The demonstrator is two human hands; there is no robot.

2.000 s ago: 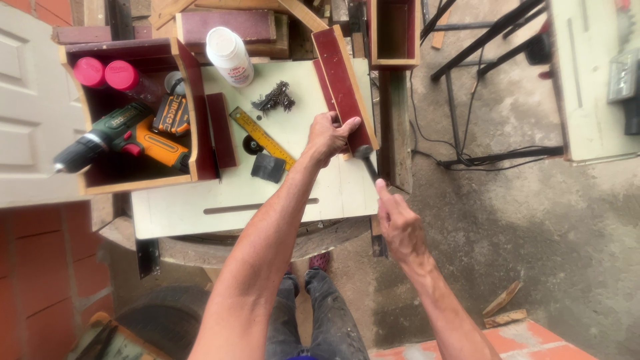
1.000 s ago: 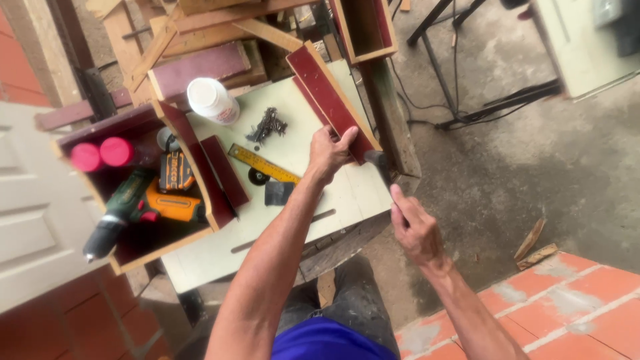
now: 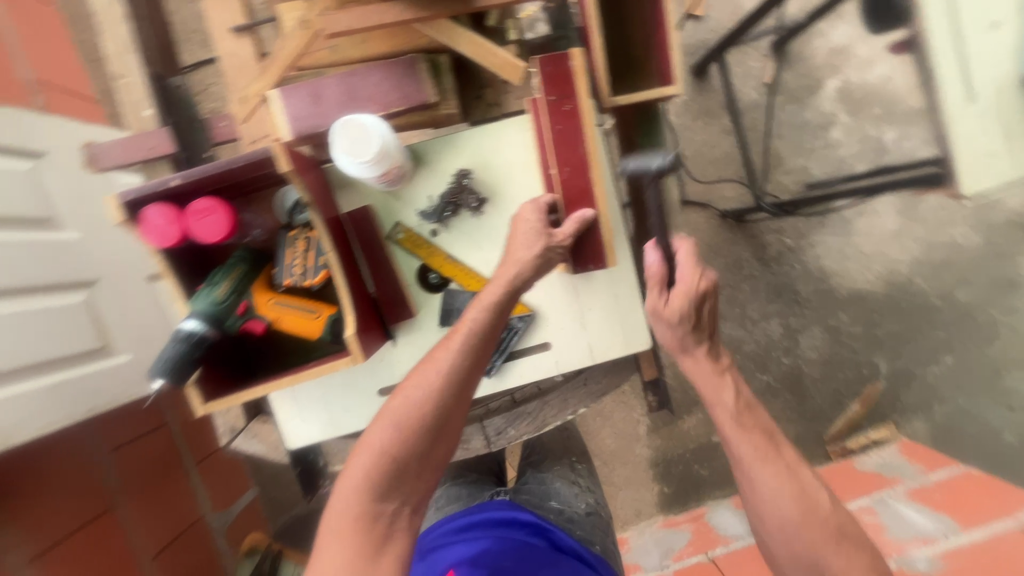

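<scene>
My left hand [image 3: 548, 236] grips the near end of a dark red wooden piece with pale edges [image 3: 570, 152], which lies along the right side of a pale board. The thumb rests on its top face. In my right hand [image 3: 684, 300] is a hammer [image 3: 652, 172], its head raised off the right edge of the board, apart from the wood. Left of the red piece lie a pile of small dark screws or nails [image 3: 460, 196], a yellow-bladed square [image 3: 440, 258] and a small black ring [image 3: 432, 278]. A white plastic bottle [image 3: 368, 150] stands behind them.
At left, a dark red wooden box [image 3: 276, 380] holds a green drill [image 3: 228, 288], an orange tool [image 3: 292, 308] and pink-capped containers [image 3: 210, 220]. Wood offcuts [image 3: 472, 50] lie behind the board. Another open box [image 3: 636, 48] stands at back right. Cables cross the floor beside black metal legs [image 3: 736, 128].
The hammer head was against the near end of the red piece; my right hand now holds it up and clear to the right. My left hand stays on the wood.
</scene>
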